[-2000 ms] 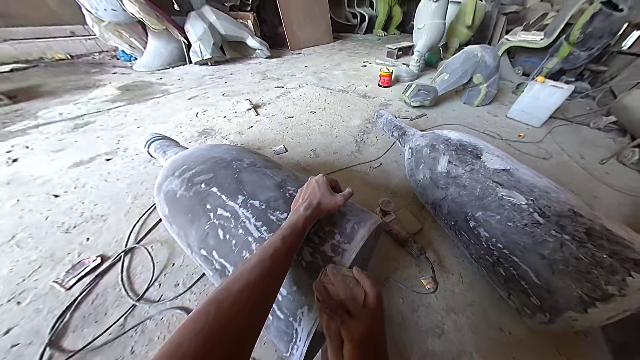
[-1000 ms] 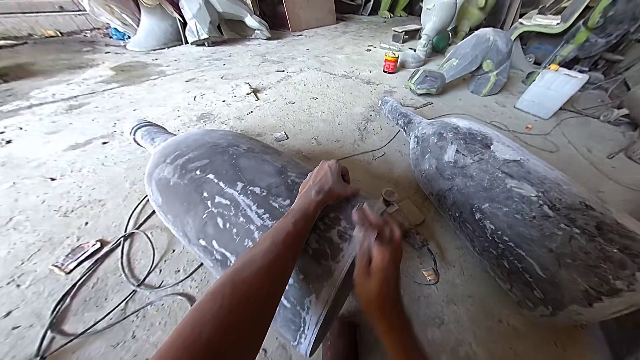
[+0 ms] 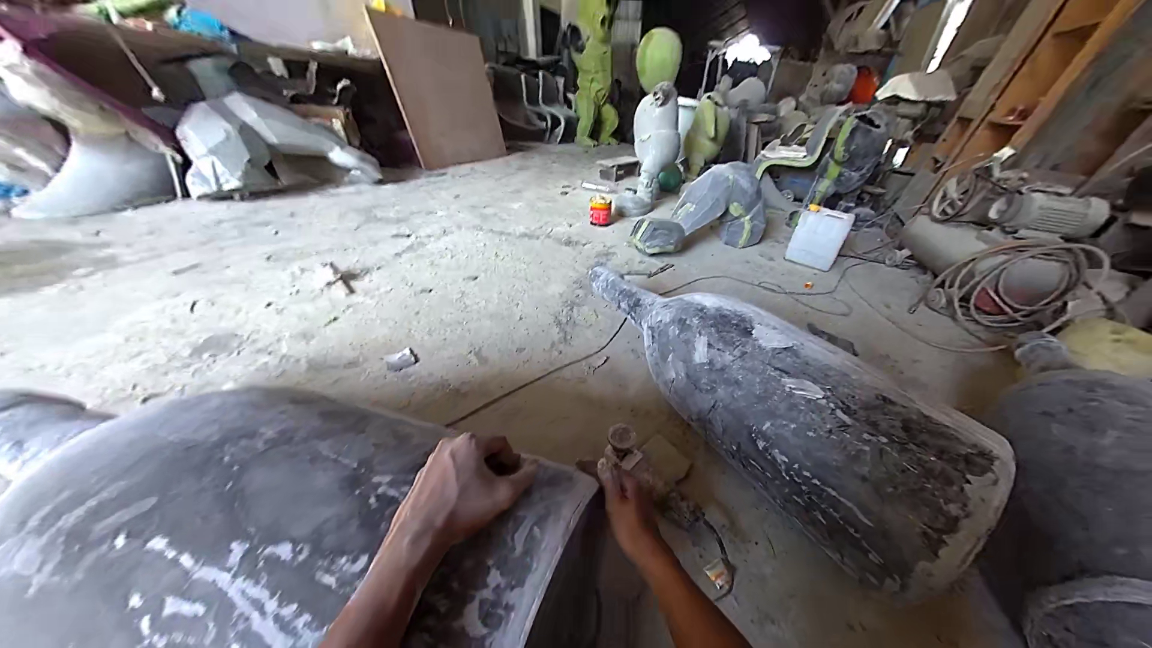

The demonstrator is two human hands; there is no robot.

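A large grey bottle-shaped form (image 3: 270,477) lies on its side at the lower left, with pale patches on its surface. Near the rim of its base rests my left hand (image 3: 463,486), fingers curled against the surface; whether something is under them is hidden. My right hand (image 3: 627,508) is at the outer side of that rim, fingertips together near a small brownish piece. I cannot tell if it grips this piece. Just beyond my right hand, a dusty power tool (image 3: 670,495) with a cord lies on the floor. A second bottle-shaped form (image 3: 801,423), darker and rough, lies to the right.
A dark cord (image 3: 549,373) runs over the concrete floor. Farther back stand a red and yellow can (image 3: 600,211), a white jerrycan (image 3: 819,238) and several sculpted figures. A coiled hose (image 3: 1026,283) lies by a machine at the right, above another grey form (image 3: 1080,477).
My right hand was low beneath the rim two seconds ago, then rose to the rim's side. My left hand has stayed on the form. The view has tilted up and shifted right.
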